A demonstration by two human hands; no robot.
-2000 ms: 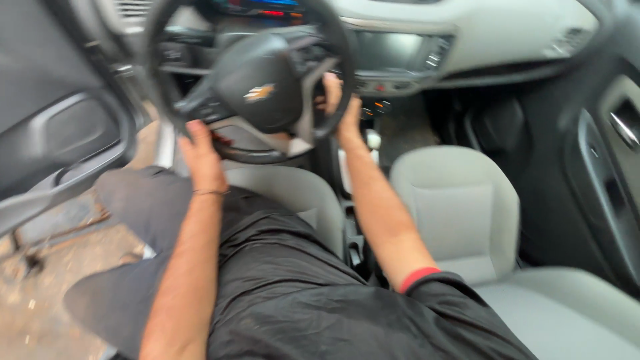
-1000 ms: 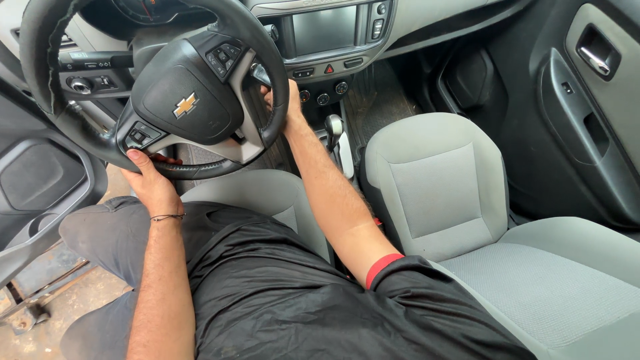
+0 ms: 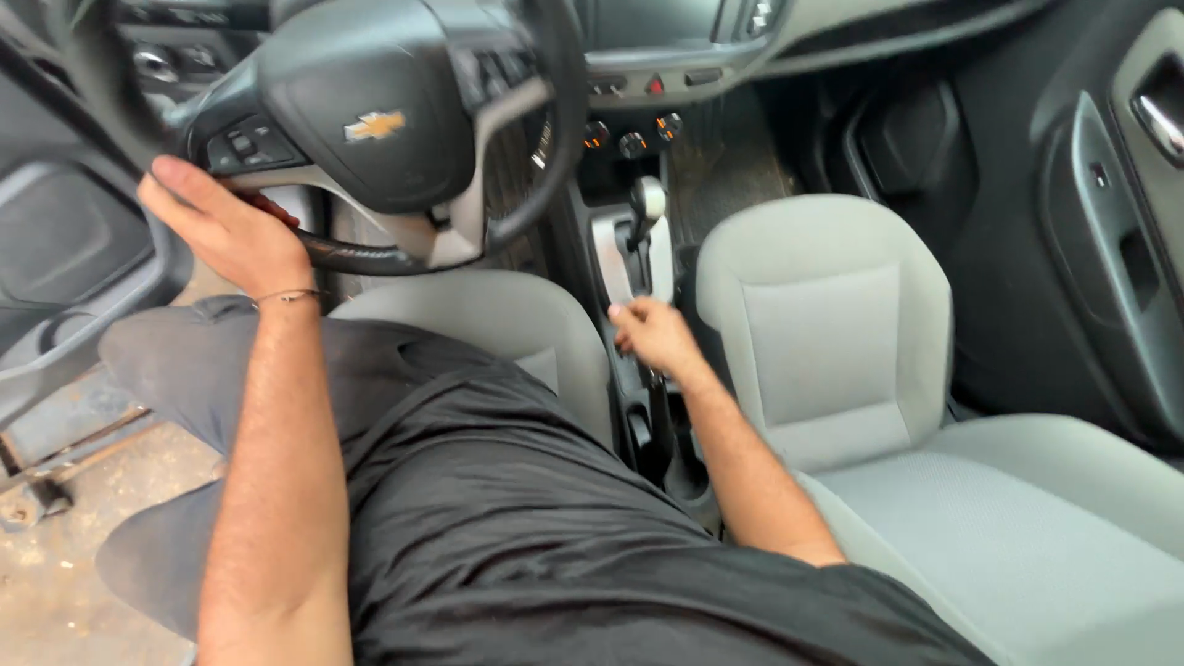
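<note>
My left hand (image 3: 227, 227) grips the lower left rim of the black steering wheel (image 3: 370, 111), its fingers passing behind the rim. A gold emblem sits on the wheel's hub. My right hand (image 3: 652, 338) is low over the centre console, just behind the gear selector (image 3: 649, 199), with its fingers curled near the front of the parking brake lever (image 3: 659, 407). Whether it grips the lever cannot be made out; the hand covers that end and is a little blurred. The selector's pale knob stands free of both hands.
The grey passenger seat (image 3: 823, 324) is to the right, beside the far door panel (image 3: 1091, 231). Climate knobs (image 3: 633, 143) sit ahead of the selector, under the dashboard screen (image 3: 652, 20). On the left, the driver's door (image 3: 74, 231) stands open above a stained floor (image 3: 120, 536).
My right hand has left the right side of the steering wheel and come back to the centre console behind the gear selector. My left hand stays on the lower left rim.
</note>
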